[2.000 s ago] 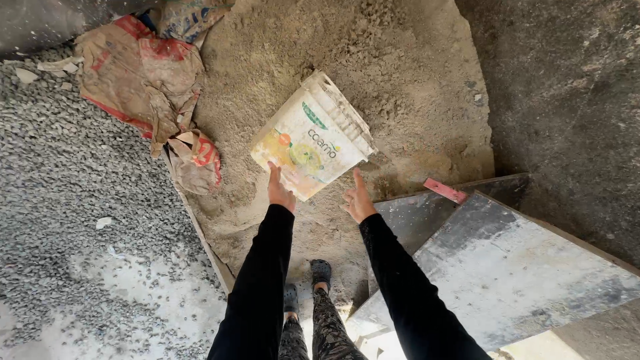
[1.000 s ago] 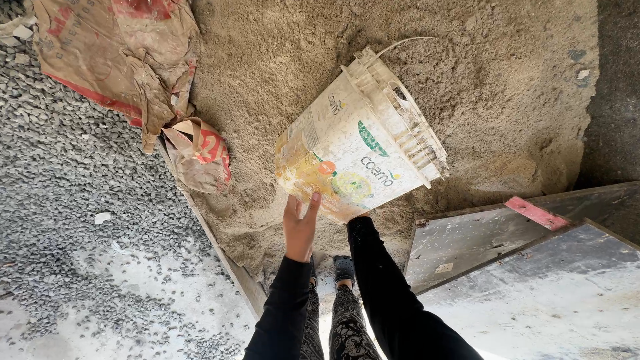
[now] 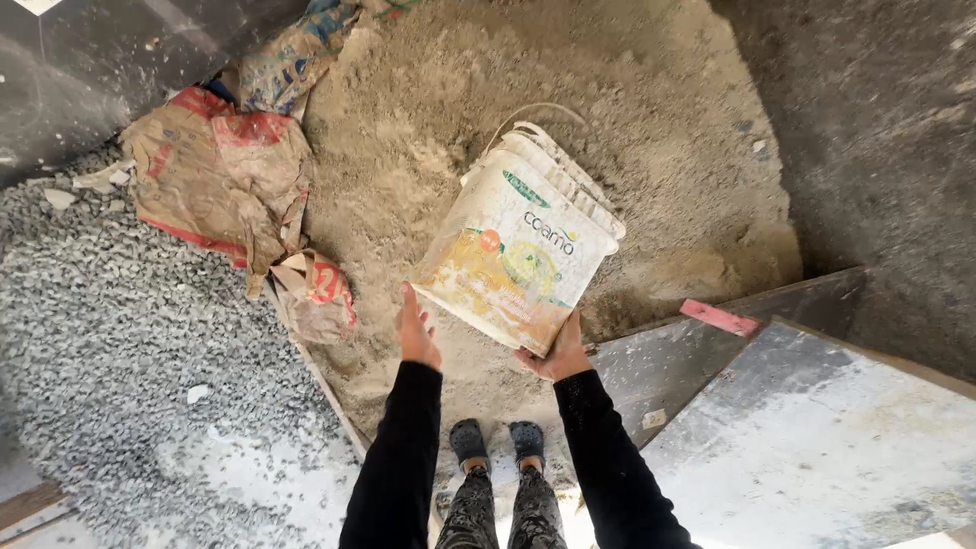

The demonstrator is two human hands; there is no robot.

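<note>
A dirty white plastic bucket (image 3: 526,244) with a printed label lies tilted in front of me over the sand (image 3: 396,175), its rim pointing up and to the right and its wire handle raised past the rim. My right hand (image 3: 558,352) grips the lower right corner of its base, with the fingers partly beneath it. By the lower left corner, my left hand (image 3: 415,332) is spread with the thumb up, at or very near the base edge; whether it touches cannot be told. The inside of the bucket is hidden.
Grey gravel (image 3: 152,320) spreads at the left, beside torn paper sacks (image 3: 221,175). Flat boards (image 3: 816,427) lean at the lower right, with a red strip (image 3: 720,318) at their edge. My feet in dark clogs (image 3: 467,441) stand just below the bucket.
One second ago my left hand was on the bucket's base and my right hand was hidden behind it. Now the left is at the lower left corner and the right shows at the lower right.
</note>
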